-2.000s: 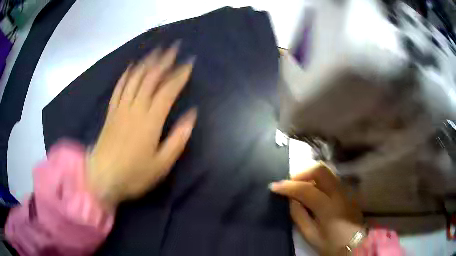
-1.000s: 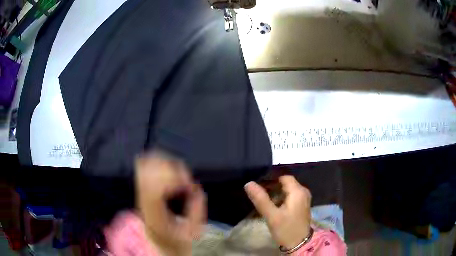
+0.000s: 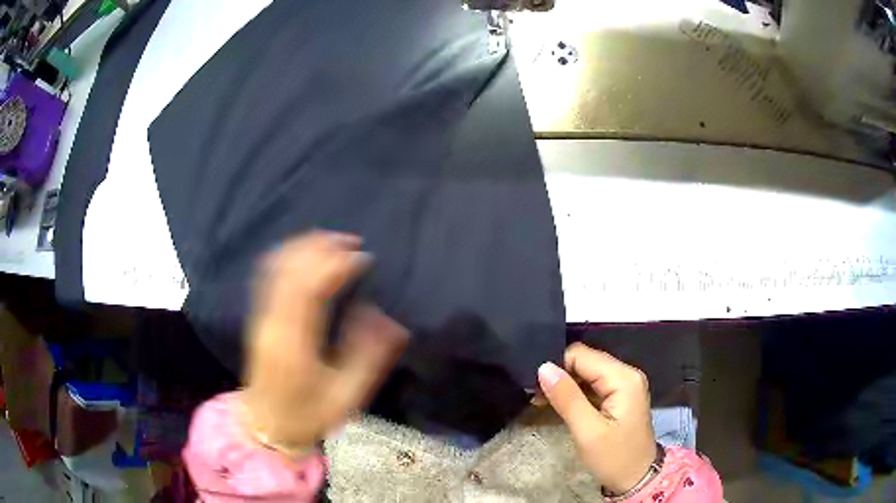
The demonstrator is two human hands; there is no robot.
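A dark garment panel point(image 3: 393, 187) lies on the white machine table and hangs over its front edge. Its upper end is under the presser foot point(image 3: 497, 35) at the top of the view. My right hand point(image 3: 599, 408) pinches the panel's right edge between thumb and fingers, just below the table edge. My left hand point(image 3: 319, 339) is blurred, over the panel's lower left part, with fingers apart and curved; contact with the cloth cannot be told.
The machine bed point(image 3: 668, 88) is right of the foot. A second dark cloth strip point(image 3: 84, 216) lies along the table's left side. A purple box with a round grille point(image 3: 34, 128) stands far left. The ruler marks point(image 3: 727, 278) run along the front edge. Blue-edged items are below the table.
The view has dropped from the machine head to the table front. Over the last second my left hand moved up over the panel, and my right hand closed on its edge.
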